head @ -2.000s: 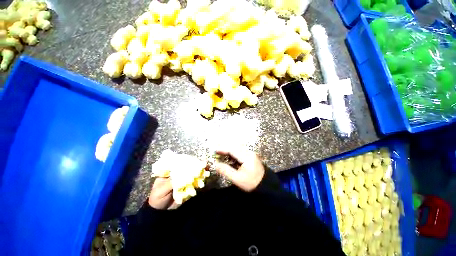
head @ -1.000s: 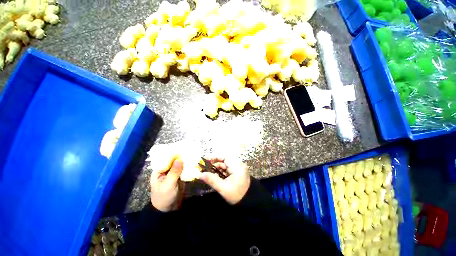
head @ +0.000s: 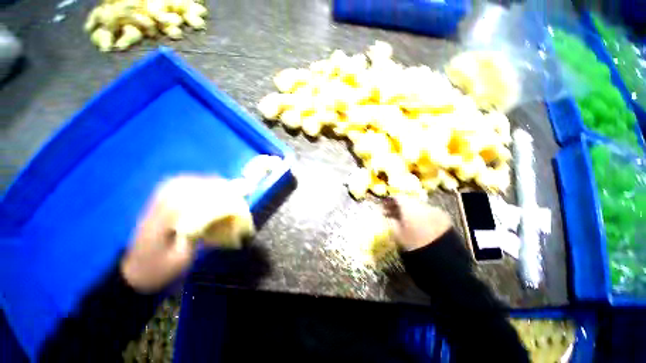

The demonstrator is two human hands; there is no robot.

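My left hand (head: 159, 241) is blurred and raised over the near right part of the blue tray (head: 92, 191). It holds a pale yellow moulded piece (head: 225, 230). Pale finished pieces (head: 261, 167) sit along the tray's right edge. My right hand (head: 418, 223) is at the near edge of the large yellow heap (head: 397, 120). Something dark shows at its fingers, perhaps the tool. A blurred yellow patch (head: 384, 244) shows just below these fingers; I cannot tell whether the hand holds it. Fine pale crumbs (head: 343, 244) lie on the table between my hands.
A phone (head: 480, 223) and a whitish clear roll (head: 527, 213) with white strips lie right of the heap. Blue trays with green pieces (head: 620, 213) stand at the right. A second yellow pile (head: 145, 20) is at the far left. A tray of yellow pieces (head: 542, 337) is below the table edge.
The view has shifted, so the table shows farther back. My left hand has moved left with a yellow piece to the blue tray. My right hand has moved away from it to the heap.
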